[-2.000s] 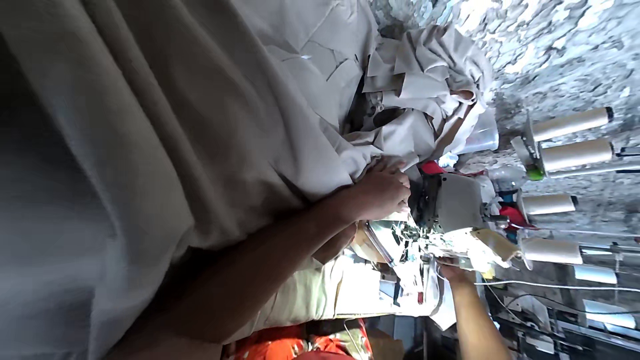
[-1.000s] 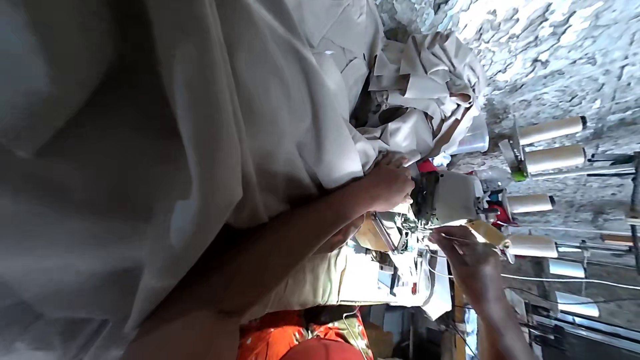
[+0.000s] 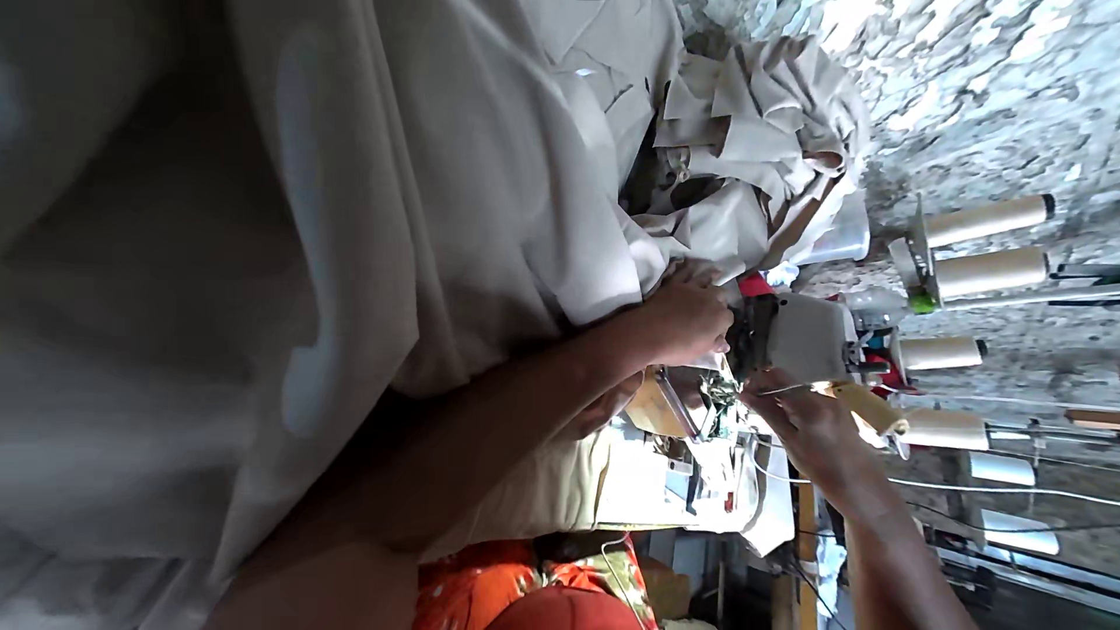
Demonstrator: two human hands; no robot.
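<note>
The view is turned sideways. My left hand (image 3: pixel 689 319) is curled on the edge of a large light grey-beige fabric (image 3: pixel 525 175), beside the head of a sewing machine (image 3: pixel 809 337). My right hand (image 3: pixel 792 416) is at the machine's brightly lit thread guides and metal parts (image 3: pixel 719 394), with its fingertips pinched on a pale thread (image 3: pixel 780 390). The fingertips of the two hands are a short distance apart. Folds of fabric and the left forearm hide part of the work area.
Several cream thread cones (image 3: pixel 989 271) stand on a rack by the rough wall (image 3: pixel 989 105). A bunched heap of the same fabric (image 3: pixel 770 114) lies beyond my left hand. A clear plastic bottle (image 3: pixel 875 306) stands behind the machine. Orange patterned cloth (image 3: pixel 472 577) shows at the bottom.
My right hand has moved up in the picture to the lit thread guides, over the last two seconds. My left hand stays on the fabric beside the machine.
</note>
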